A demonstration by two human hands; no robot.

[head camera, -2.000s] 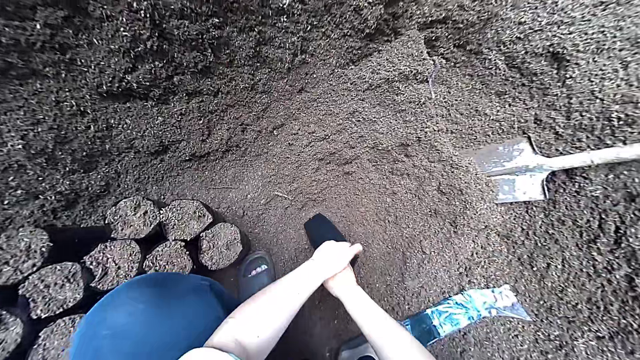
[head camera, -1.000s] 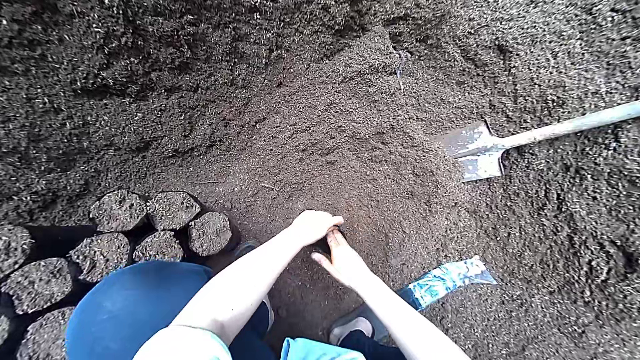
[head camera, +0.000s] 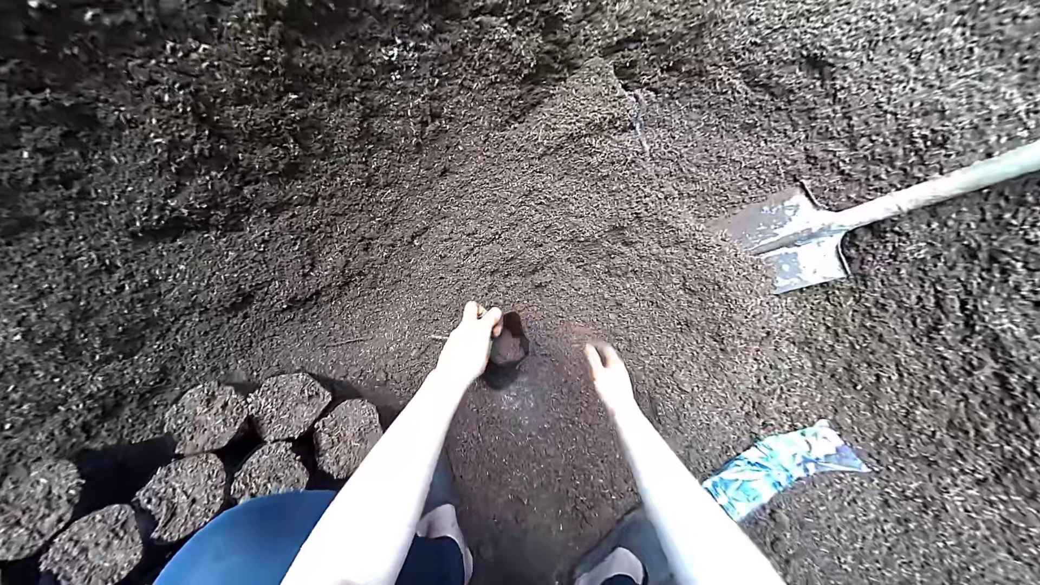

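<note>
My left hand (head camera: 471, 341) pinches the rim of a black plastic grow bag (head camera: 505, 375), which stands on the ground with its mouth open and some soil visible inside. To the right of the bag, apart from it, my right hand (head camera: 605, 370) is over the loose soil (head camera: 561, 244), fingers a little apart and slightly blurred; nothing shows in it. Several soil-filled black bags (head camera: 288, 406) stand close together at the lower left.
A shovel (head camera: 792, 240) lies at the right with its blade tip in the soil. A blue and white plastic packet (head camera: 784, 467) lies near my right forearm. My feet are at the bottom, beside a blue rounded object (head camera: 252, 540). Soil rises behind.
My hands were together at the bag and have come apart. The right hand has moved off to the right, while the left is at the rim. The bag's open mouth now shows.
</note>
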